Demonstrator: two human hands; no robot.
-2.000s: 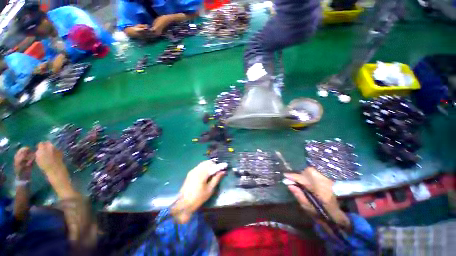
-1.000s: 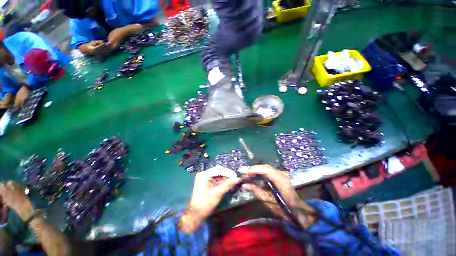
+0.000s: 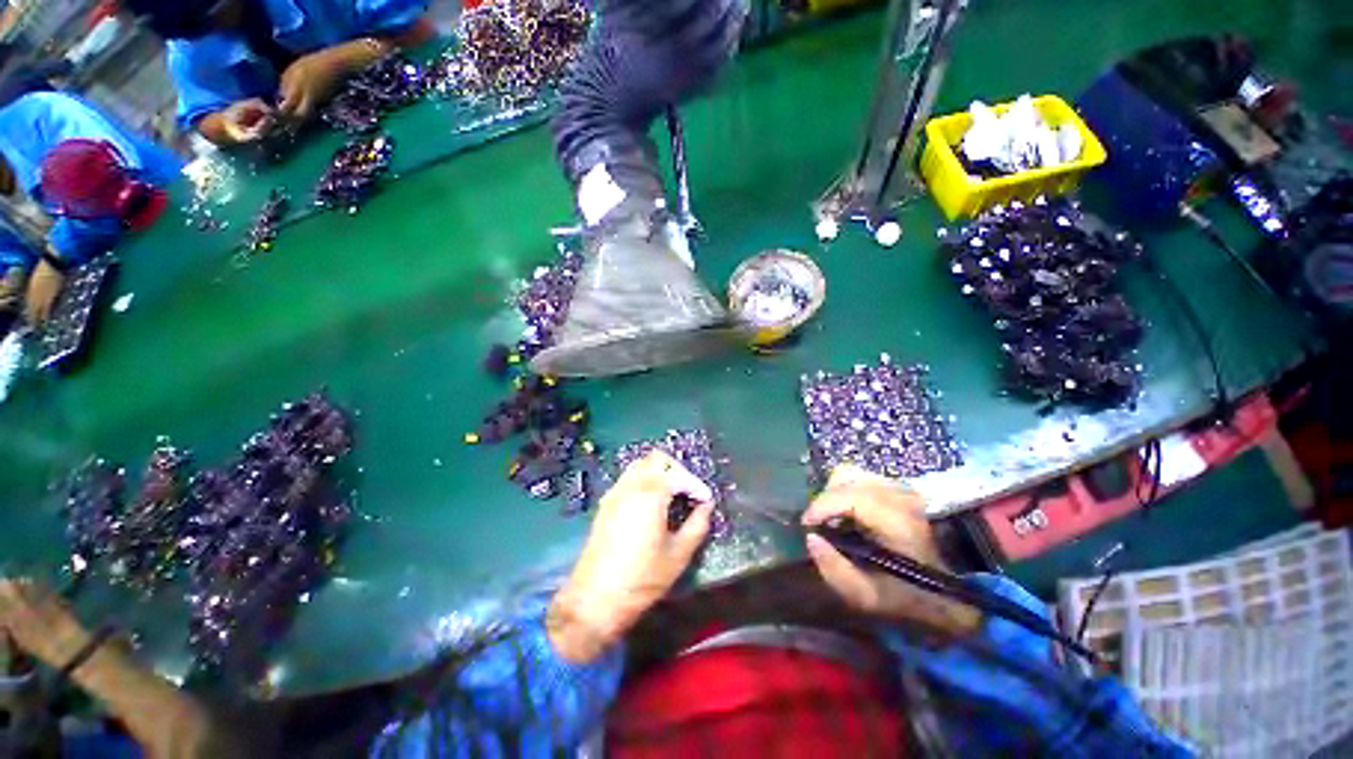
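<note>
My right hand (image 3: 879, 552) is shut on a dark pen-like soldering iron (image 3: 927, 575); its thin tip points left toward the block of small parts. My left hand (image 3: 635, 546) is at the near left edge of a square block of small purple-black and silver assemblies (image 3: 692, 449) and partly covers it. Its thumb and fingers are bent together around something small and dark; I cannot tell if it is held. A second block of assemblies (image 3: 879, 421) lies just beyond my right hand. Loose dark parts with yellow spots (image 3: 542, 430) lie left of the first block.
A clear-grey fume hood (image 3: 631, 304) on a ribbed duct (image 3: 631, 82) stands ahead, beside a round dish (image 3: 776, 294). A yellow bin (image 3: 1009, 189) and dark heap (image 3: 1051, 304) are right. More heaps (image 3: 267, 519) lie left, near another person's arm (image 3: 112, 675). A white slotted tray (image 3: 1217, 638) is lower right.
My hands were together over the near part of the block a second ago; now they are apart, left hand left, right hand right with the iron. The view has shifted slightly.
</note>
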